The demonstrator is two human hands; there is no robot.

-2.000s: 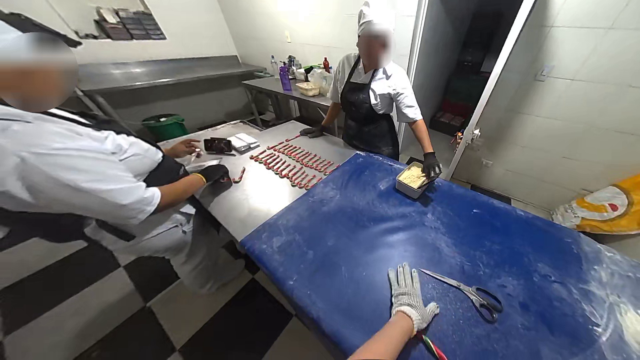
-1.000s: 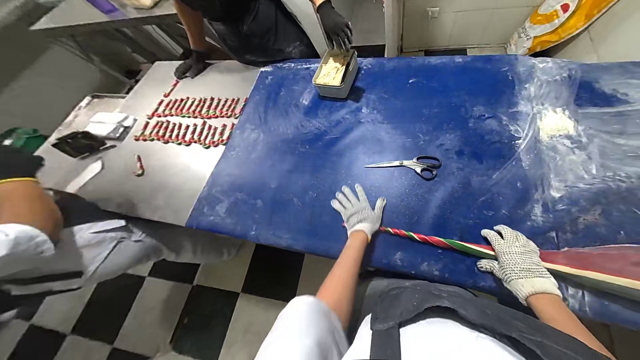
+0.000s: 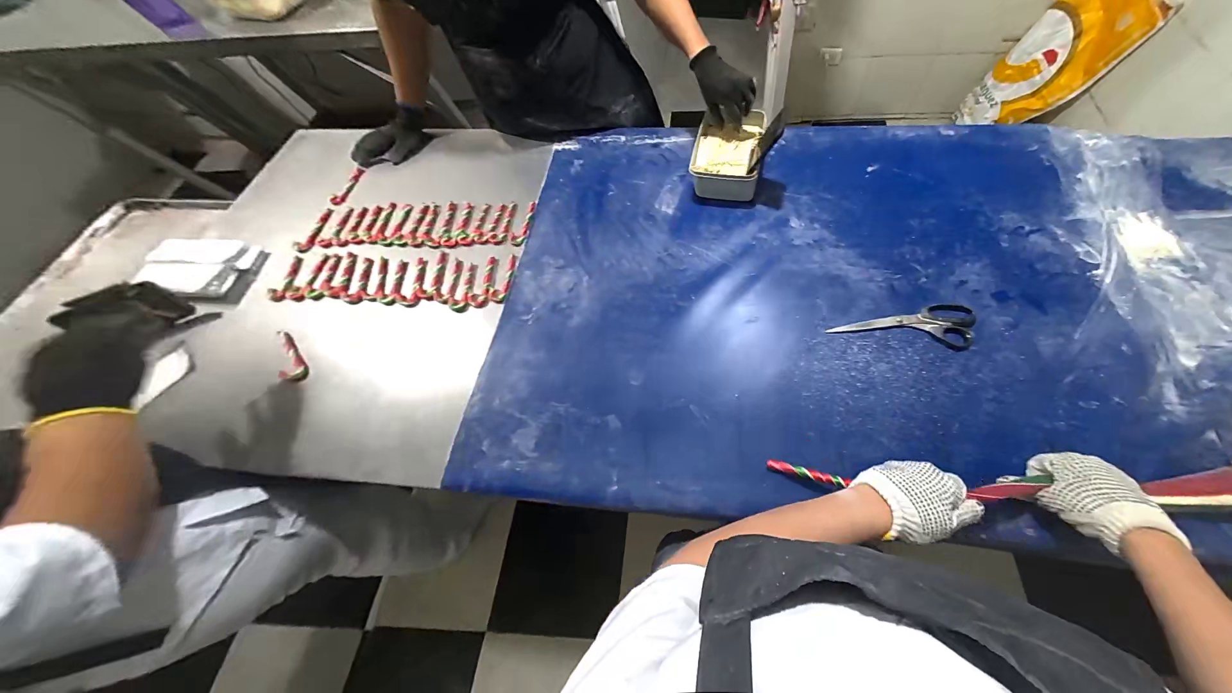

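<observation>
A red, green and white striped candy rope (image 3: 808, 474) lies along the near edge of the blue table cover, its twisted end pointing left. My left hand (image 3: 921, 500), in a dotted white knit glove, is closed over the rope just right of that end. Farther right, my right hand (image 3: 1092, 496), gloved alike, grips the rope where it is flatter and less twisted. Beyond it the candy widens into a thick striped piece (image 3: 1193, 488), cut off by the frame edge. Scissors (image 3: 910, 324) with black handles lie on the cover, past my hands, blades pointing left.
Rows of candy canes (image 3: 414, 226) lie on the metal table (image 3: 385, 433), with one loose cane (image 3: 293, 358) nearer. A co-worker's black-gloved hand (image 3: 724, 87) reaches into a metal container (image 3: 727, 183). Another co-worker's blurred gloved hand (image 3: 87, 361) is at the left, near white packets (image 3: 197, 267).
My left hand has moved right along the rope, closer to my right hand, and has gone from spread fingers to closed. The view has swung far to the right and down since the earliest frame.
</observation>
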